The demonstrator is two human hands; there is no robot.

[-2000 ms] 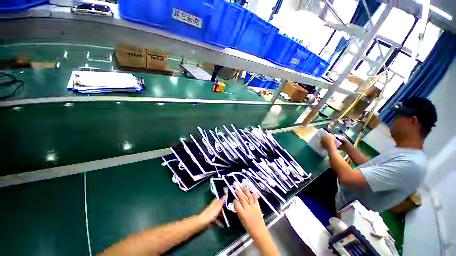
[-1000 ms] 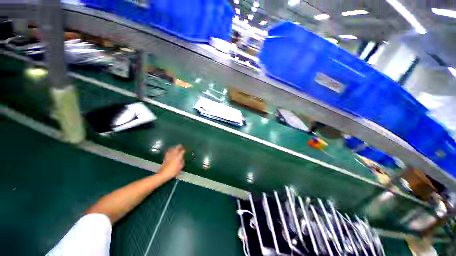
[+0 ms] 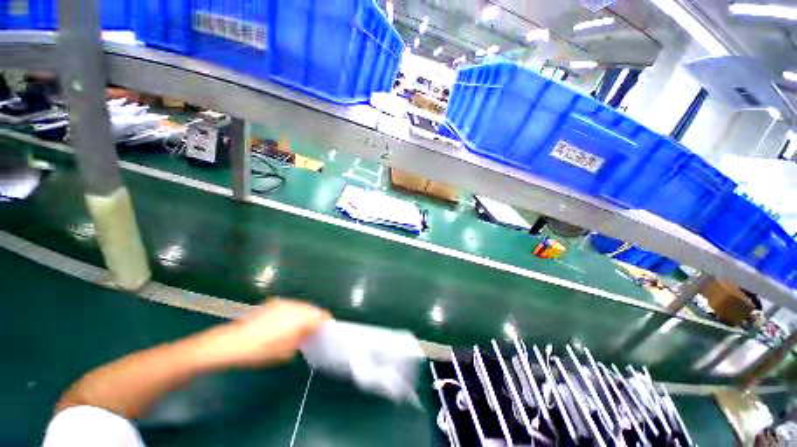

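Observation:
My left hand (image 3: 288, 330) reaches in from the lower left, blurred. It holds a flat white piece (image 3: 371, 356) by its left end above the green bench. The piece looks like a small solar panel with its white back up, but blur hides its details. Overlapping solar panels (image 3: 559, 397), black with white edges and white cords, stand in a slanting row at the bottom right, cut off by the lower edge. The held piece is left of this row. My right hand is not in view.
A grey post (image 3: 96, 148) stands at the left. Blue bins (image 3: 559, 131) sit on the shelf (image 3: 489, 179) above. A white stack (image 3: 380, 208) lies on the far green surface. A white item (image 3: 19, 182) is at the left edge.
The view has swung left from the panel rows and coworker. My left hand, empty a second ago, now holds the white piece. The panel lying at the left is gone from its place.

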